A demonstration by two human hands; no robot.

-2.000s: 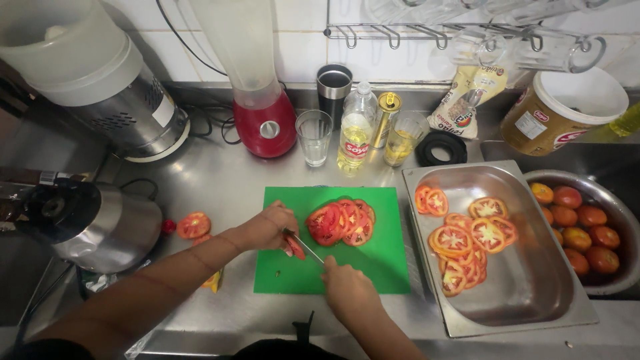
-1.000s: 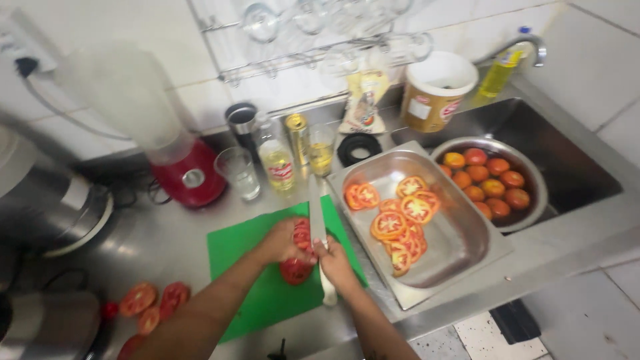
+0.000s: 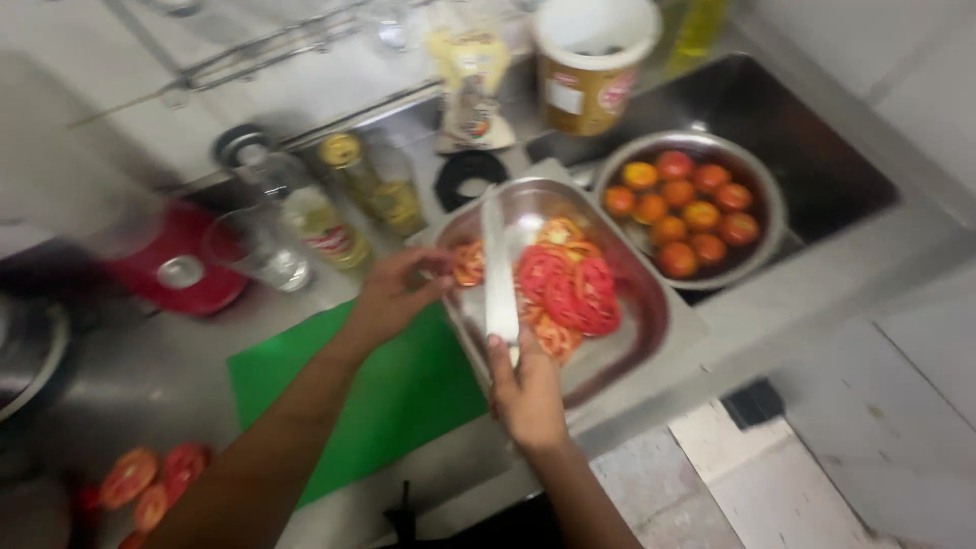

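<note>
My right hand holds a kitchen knife over the steel pan, its blade pointing away from me. My left hand is at the pan's left rim, fingers apart, beside a small group of tomato slices; whether its fingertips touch them is unclear. Inside the steel pan, redder tomato slices lie on top of paler ones. The green cutting board lies left of the pan, partly under my left forearm. More cut tomato pieces lie on the counter at the lower left.
A round metal bowl of whole tomatoes stands by the sink. Behind the pan are a black ring-shaped object, a plastic bag and a tub. A glass, an oil bottle, a can and a red blender base stand left.
Both hands have moved right from the cutting board to the steel pan. The red slices held over the board now lie in the pan, and my left hand has let them go. The view has swung right.
</note>
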